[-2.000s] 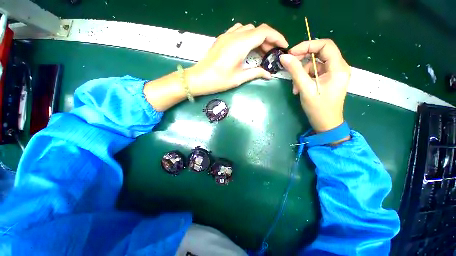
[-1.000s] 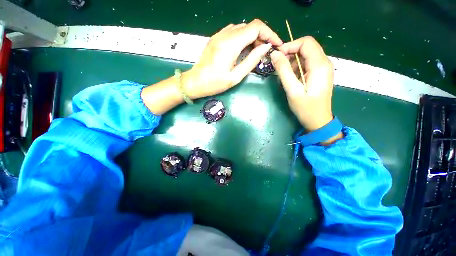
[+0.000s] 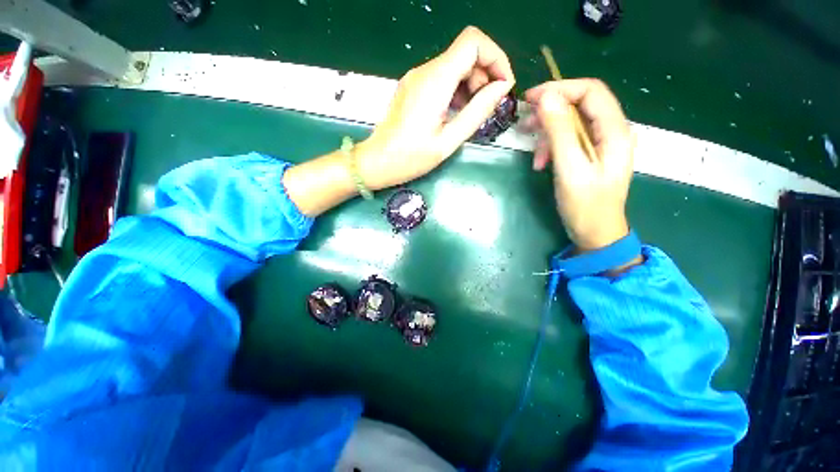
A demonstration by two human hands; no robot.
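My left hand holds a round black module by its edge, over the white rail. The fingers partly cover the module. My right hand is just to the right of the module, apart from it and slightly blurred at the fingertips. It holds a thin tan stick that points up and left. Another round module with a silvery patch lies on the green bench below my left wrist. A row of three modules lies nearer to me.
A white rail separates the bench from the dark green belt. Modules lie on the belt at top left and top right. A black pocketed tray stands right. A red bin and dark flat object are left.
My right hand has moved away from the module, and the stick has tilted in its grip. My left hand still holds the module. More of the belt's modules shows at the top.
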